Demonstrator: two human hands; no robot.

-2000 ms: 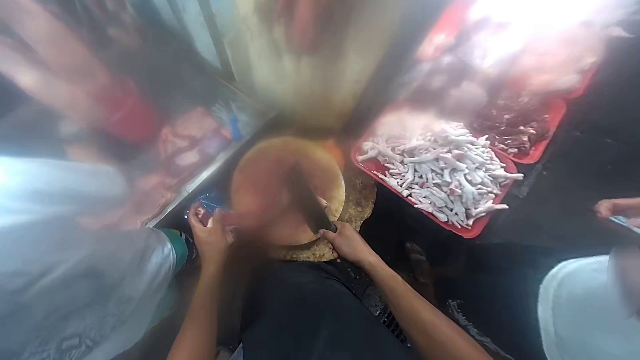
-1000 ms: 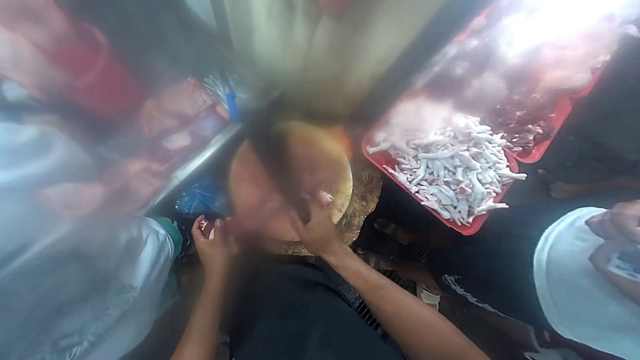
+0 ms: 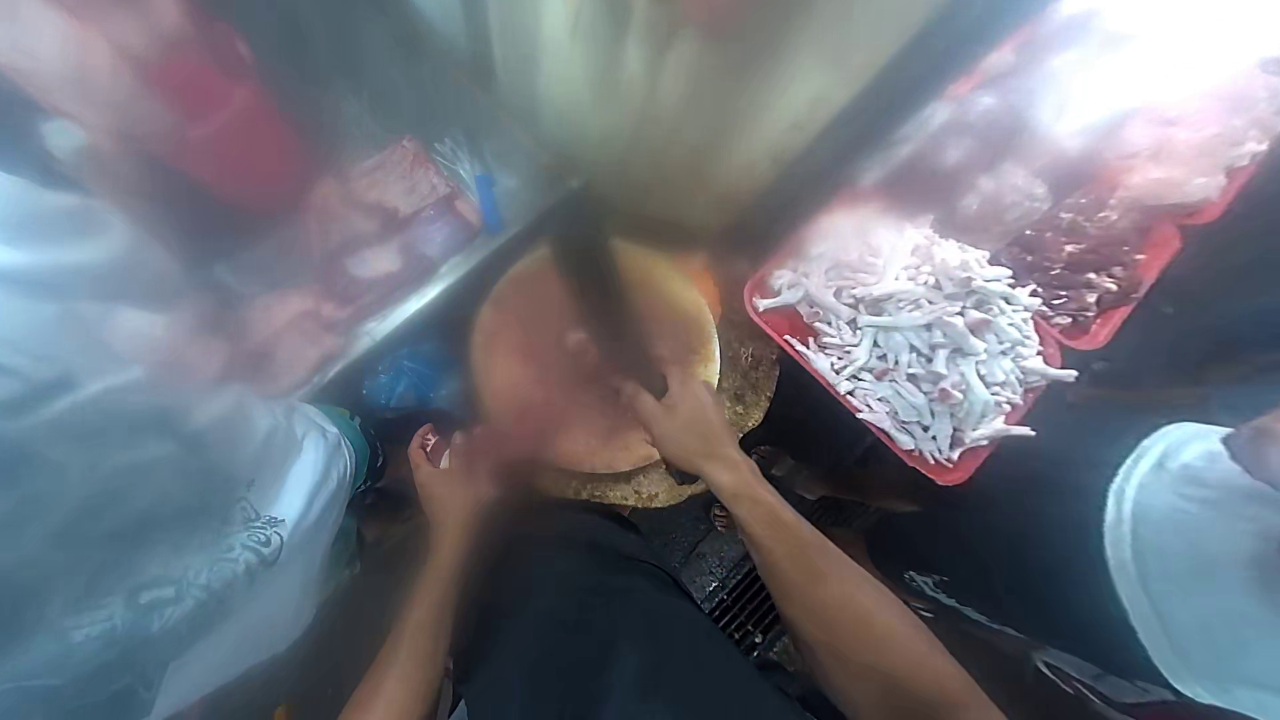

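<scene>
Below the middle of the view is a round chopping block (image 3: 520,350) with a pale top. My right hand (image 3: 688,425) is closed on the handle end of a dark, blurred knife (image 3: 605,300), whose blade points up and away over the block. At the block's lower left edge is my left hand (image 3: 452,470), fingers curled, beside a blurred pinkish thing (image 3: 520,430) that looks like meat. A haze hides what the left fingers grip, if anything. To the right, a red tray (image 3: 775,315) is heaped with chicken feet (image 3: 930,340).
Another red tray (image 3: 1100,330) holds dark meat pieces behind the feet. At left is a metal-edged counter (image 3: 400,300) with blurred meat and a blue plastic bag (image 3: 405,378) by it. People in white shirts stand at left (image 3: 180,450) and right (image 3: 1180,560).
My right hand has moved up onto the block, and the knife now reaches the block's far edge. My left hand stays near the block's left side.
</scene>
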